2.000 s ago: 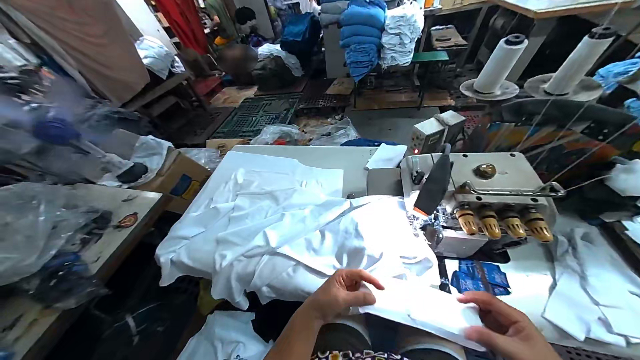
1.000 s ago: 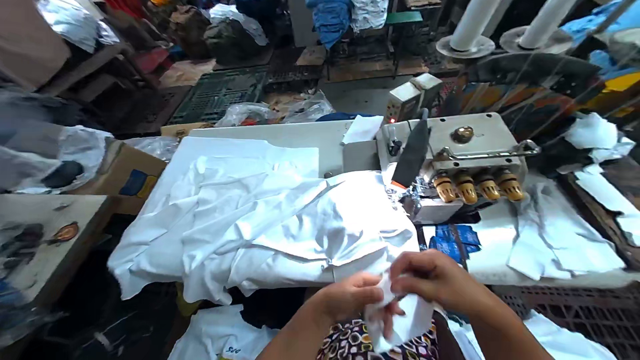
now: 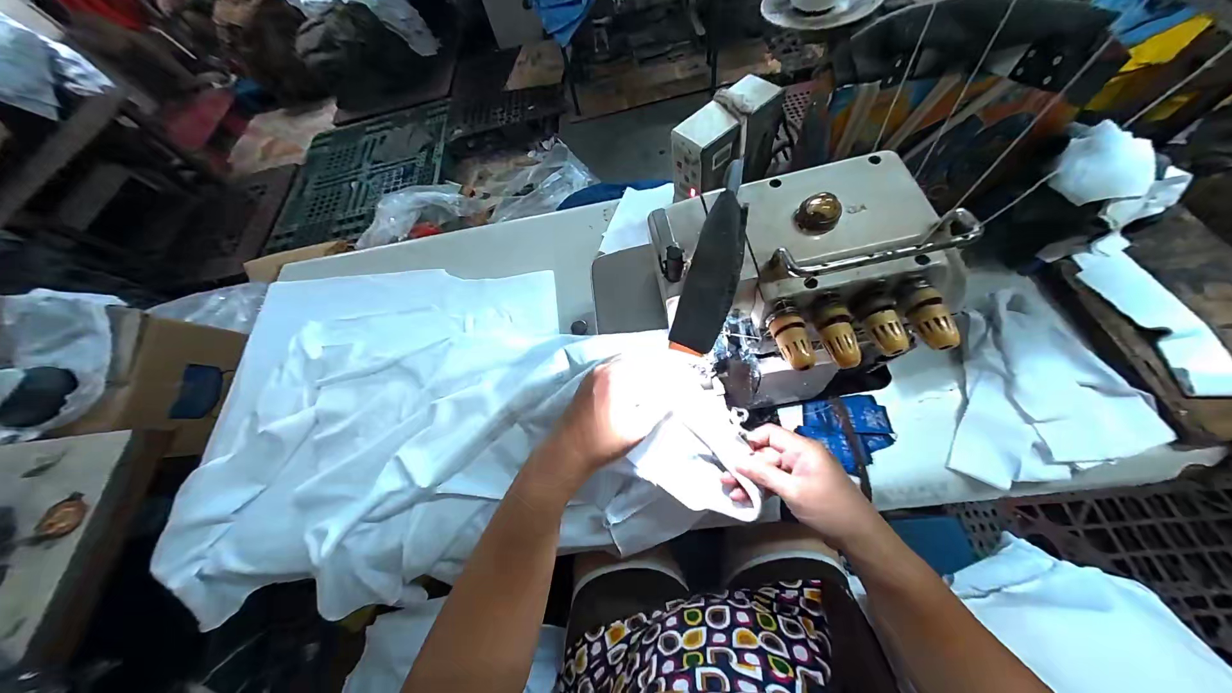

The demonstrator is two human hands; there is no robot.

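White fabric (image 3: 385, 433) lies spread and wrinkled over the table, its right part reaching the needle area of an overlock sewing machine (image 3: 828, 241). Flat on the cloth near the presser foot rests my left hand (image 3: 606, 414), partly washed out by the machine's bright light. My right hand (image 3: 794, 476) pinches the folded edge of a smaller white fabric piece (image 3: 707, 462) between thumb and fingers, just below the foot. A dark blade-shaped guard (image 3: 712, 274) with an orange tip stands over the sewing area. Several tan tension knobs (image 3: 837, 332) line the machine's front.
White cut pieces (image 3: 1049, 395) lie on the table's right side. A blue patterned cloth bundle (image 3: 847, 428) sits beside the machine. On the left are a cardboard box (image 3: 164, 375) and another table (image 3: 67, 520). White cloth (image 3: 1078, 616) lies low at the right, by a plastic crate (image 3: 1126, 539).
Both hands have moved from above the lap to the machine's needle area, bringing the small white piece with them. The left hand now lies on the cloth. The view has shifted closer to the machine.
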